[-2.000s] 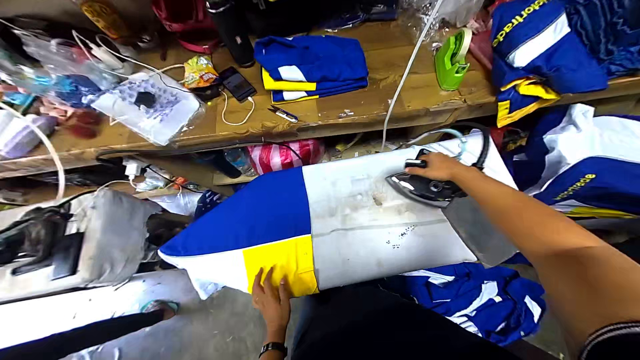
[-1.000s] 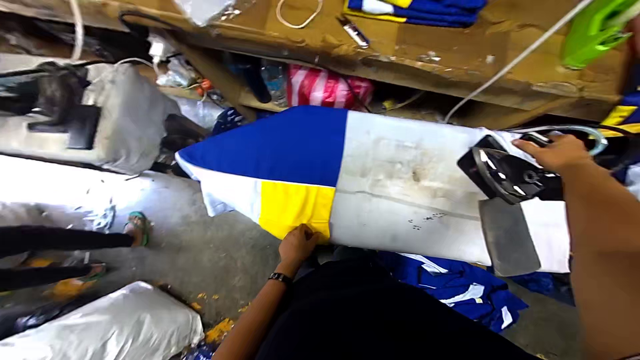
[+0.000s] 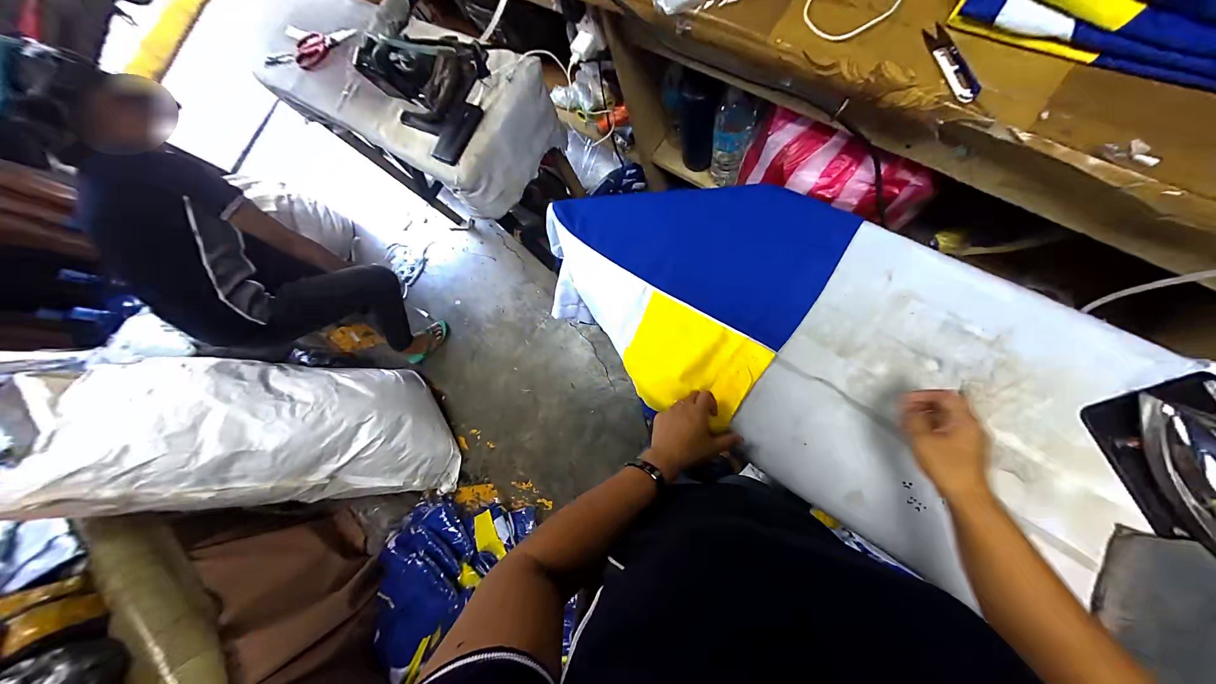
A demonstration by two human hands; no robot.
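A blue, white and yellow fabric piece [image 3: 722, 261] lies over the narrow end of a padded ironing board [image 3: 912, 323] with a stained whitish cover. My left hand [image 3: 689, 432] rests at the yellow edge of the fabric, fingers on top; whether it pinches the cloth I cannot tell. Above the bare cover, right of the fabric, is my right hand [image 3: 948, 442], blurred, fingers curled, nothing visible in it. An electric iron [image 3: 1183, 456] sits on a dark rest at the right edge, partly cut off by the frame.
A wooden workbench [image 3: 1026, 133] runs behind the board, with a thread snipper [image 3: 952, 66] and folded garments [image 3: 1121, 38] on it. Another iron [image 3: 427, 85] stands on a second padded board [image 3: 513, 142]. A seated person [image 3: 209, 237] is at left, near a large white sack [image 3: 228, 432].
My right hand has let go of the iron and moved left over the board. My left hand stays by the yellow part. The view has swung left, bringing the seated person into sight.
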